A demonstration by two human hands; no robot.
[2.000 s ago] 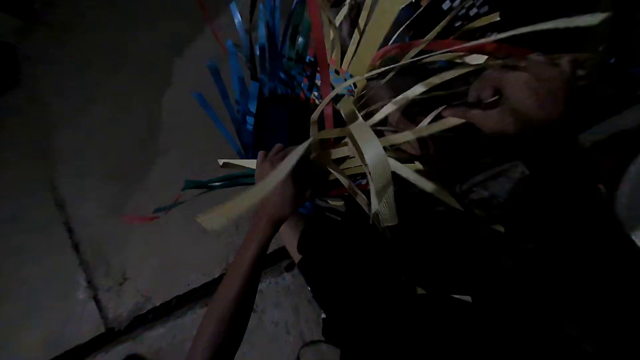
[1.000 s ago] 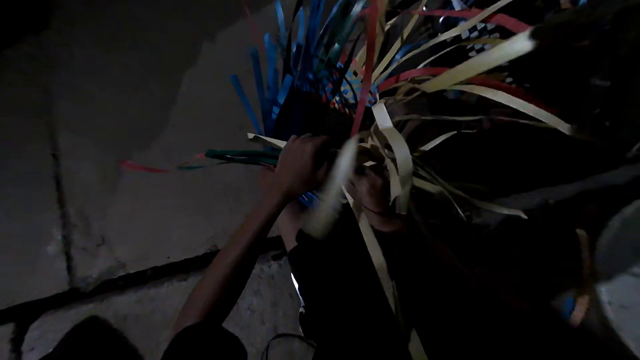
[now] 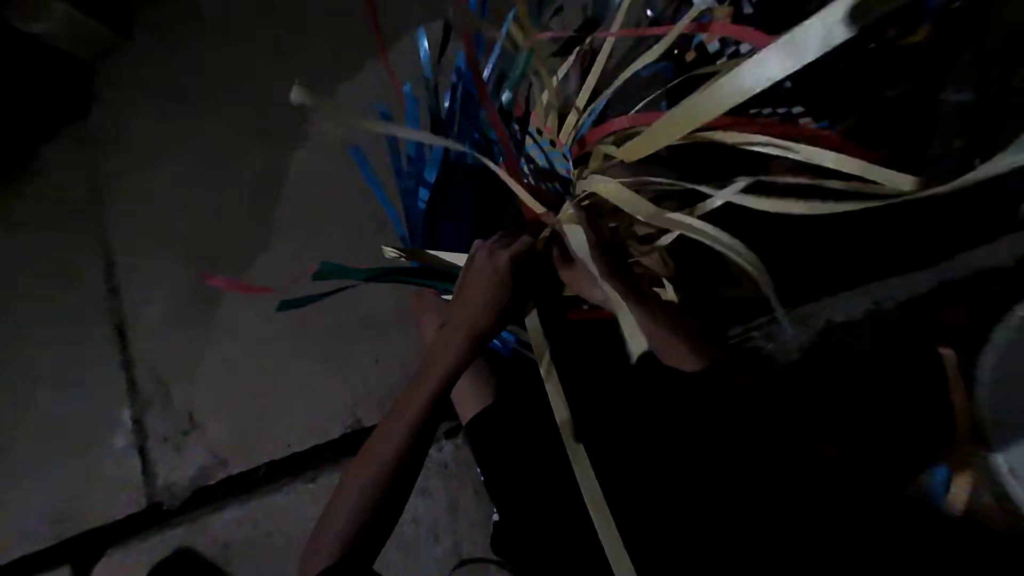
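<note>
Both hands are at a partly woven piece of flat strips (image 3: 548,160), its loose ends fanning out in yellow, red, blue and green. My left hand (image 3: 492,276) is bent over the lower left edge of the weave, its fingertips among the strips. Close to its right, my right hand (image 3: 588,272) has its fingers at the same edge, partly behind a yellow strip (image 3: 588,264). One long yellow strip (image 3: 572,432) hangs from between the hands down over dark clothing. Green strips (image 3: 384,274) stick out left beside my left hand. Darkness hides what the fingertips pinch.
Blue strips (image 3: 412,160) spread at the upper left over a concrete floor (image 3: 216,360) with dark joints. A pale rounded object (image 3: 1004,400), perhaps a container, is at the right edge. Beside it lies an orange-brown strip (image 3: 956,424). A checkered patterned surface (image 3: 720,44) shows at the upper right.
My right hand, out at the right among the strips two seconds ago, is now close beside my left hand. A long yellow strip now hangs downward between them, as it did one second ago.
</note>
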